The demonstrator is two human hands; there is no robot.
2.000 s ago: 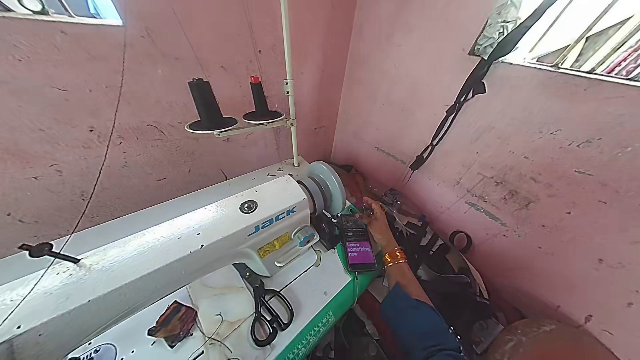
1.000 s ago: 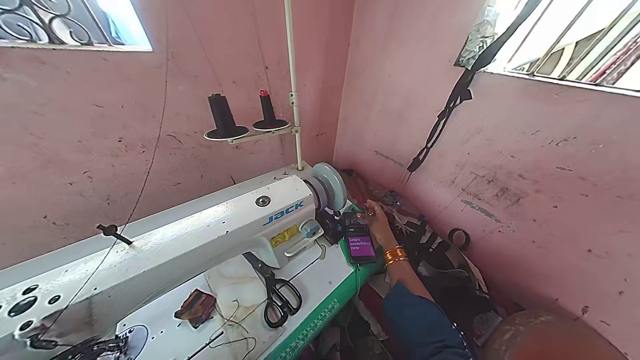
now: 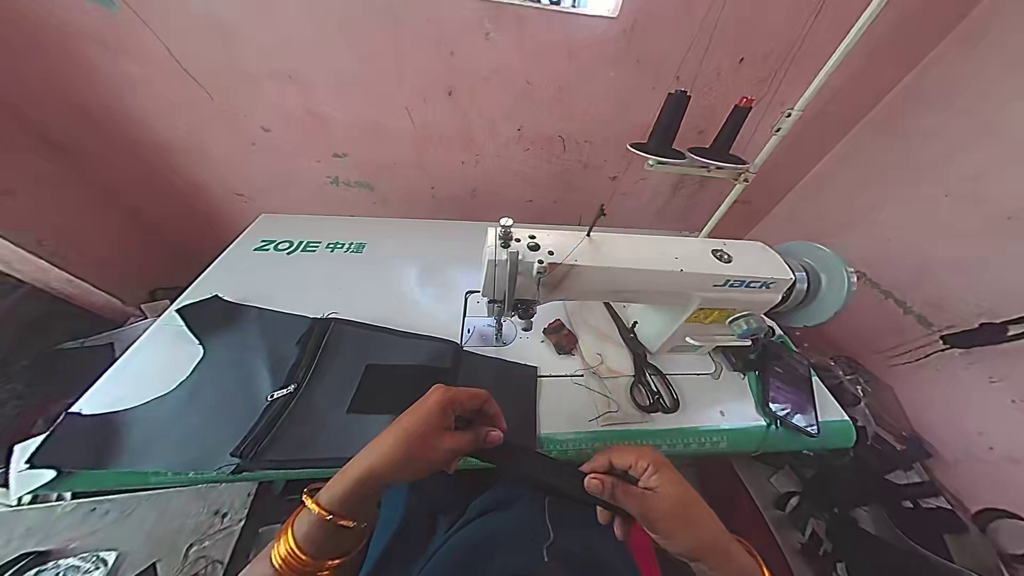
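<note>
My left hand (image 3: 448, 432) and my right hand (image 3: 640, 488) pinch a black fabric strip (image 3: 536, 472) between them, over my lap at the table's front edge. A white thread hangs below it. Left of the sewing machine (image 3: 640, 268), black fabric panels (image 3: 192, 392) with a zipper (image 3: 282, 392) lie on the table. Black-handled scissors (image 3: 652, 384) rest on pale cloth (image 3: 592, 344) beside a small brown scrap (image 3: 560, 338). The machine's needle area (image 3: 498, 324) stands beyond the fabric, which is not under the presser foot.
A phone (image 3: 788, 388) lies at the table's right end, near the handwheel (image 3: 824, 284). Two black thread cones (image 3: 670, 124) stand on a holder behind the machine. Dark fabric pieces (image 3: 864, 488) are heaped at the right. The green table edge (image 3: 680, 440) runs in front.
The view has swung far left. My right hand, earlier beside the phone at the table's right end, now holds the black strip over my lap. My left hand has come into view.
</note>
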